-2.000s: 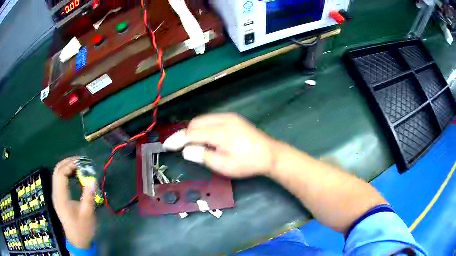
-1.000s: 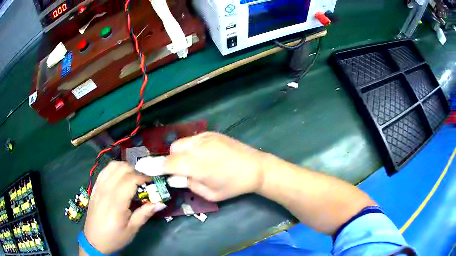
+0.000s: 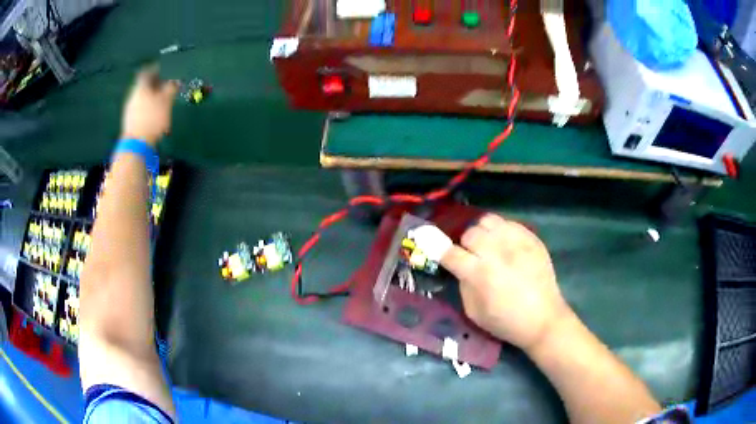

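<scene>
A small green and yellow power supply board (image 3: 419, 252) sits in the opening of the dark-red test fixture (image 3: 431, 327). My right hand (image 3: 506, 273) holds it there with a white-covered digit on its right side; the contacts beneath are partly hidden. My left hand (image 3: 149, 106), blurred, is stretched out at the upper left, beside another small board (image 3: 196, 91) on the mat. Whether its fingers touch or hold anything is unclear. Two more boards (image 3: 272, 252) lie side by side left of the fixture.
My left forearm crosses the loaded black tray (image 3: 29, 286). Red-black twisted wires (image 3: 330, 222) loop left of the fixture. The reddish-brown control box (image 3: 448, 74) and white instrument (image 3: 676, 112) with a blue bag stand on the raised shelf. A black divided tray (image 3: 729, 306) is at the right edge.
My left hand has left the fixture and reached to the upper left. My right hand stays at the fixture, with the board now in its opening. The view has turned left.
</scene>
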